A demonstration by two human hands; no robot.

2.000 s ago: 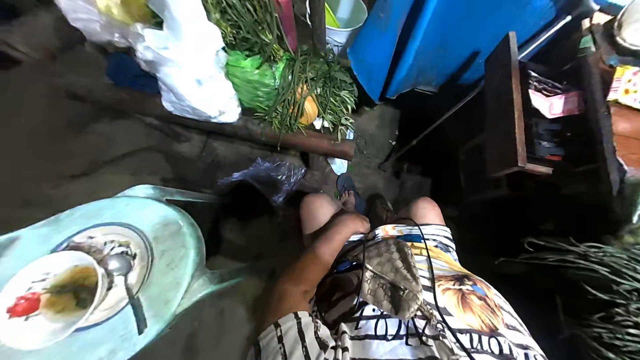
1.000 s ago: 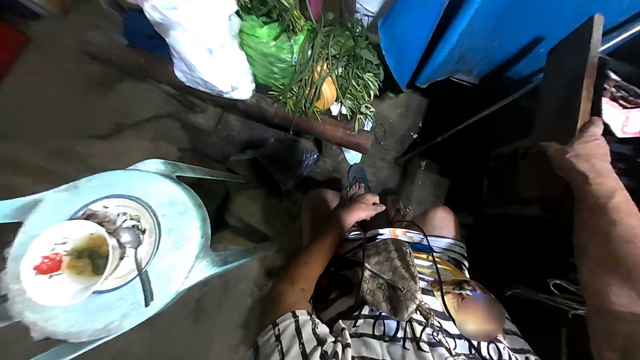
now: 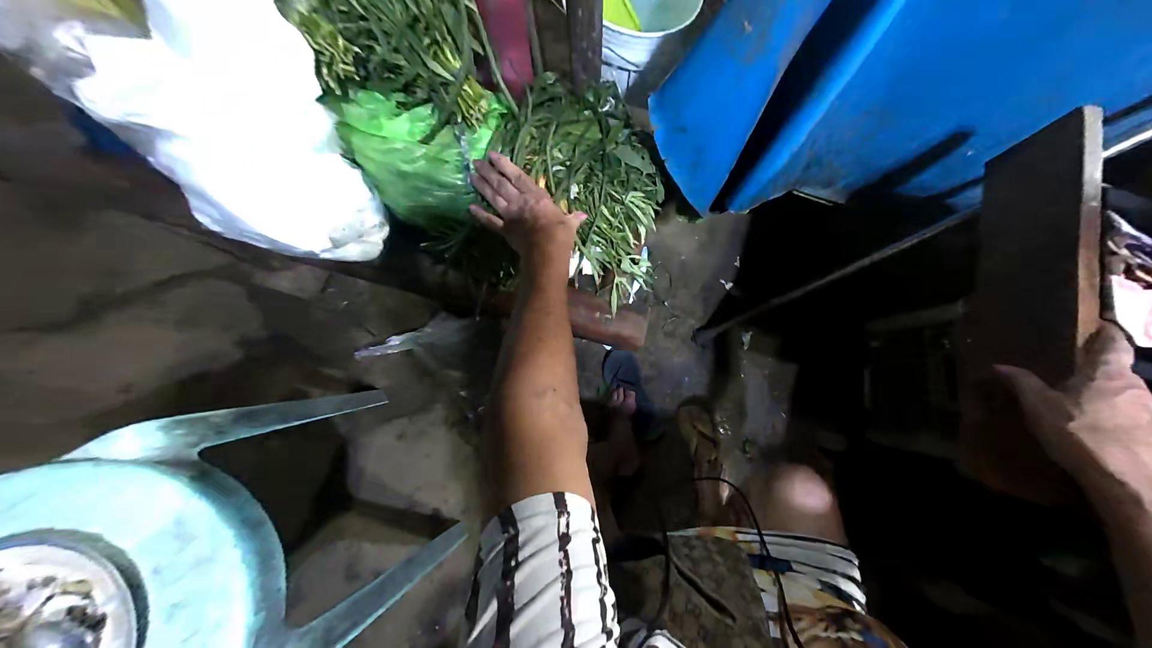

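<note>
My left hand (image 3: 522, 202) reaches forward with its fingers apart, over the edge of a green plastic bag (image 3: 405, 157) and a heap of leafy greens (image 3: 594, 171). Whether it touches the bag or the leaves I cannot tell. At the right edge my right hand (image 3: 1080, 396) holds the front board of a wooden drawer (image 3: 1030, 270), its thumb on the near face. Some items, one of them pink, lie behind that board, partly cut off by the frame.
A white plastic bag (image 3: 243, 126) lies left of the greens. A turquoise plastic stool (image 3: 193, 522) bears a plate (image 3: 121, 576) at lower left. Blue plastic containers (image 3: 900, 99) and a white bucket (image 3: 643, 45) stand ahead. A brown pole (image 3: 607, 319) lies on the floor.
My left hand has moved from my lap forward to the greens. My right hand, out of view two seconds ago, was at the drawer board one second ago and remains there.
</note>
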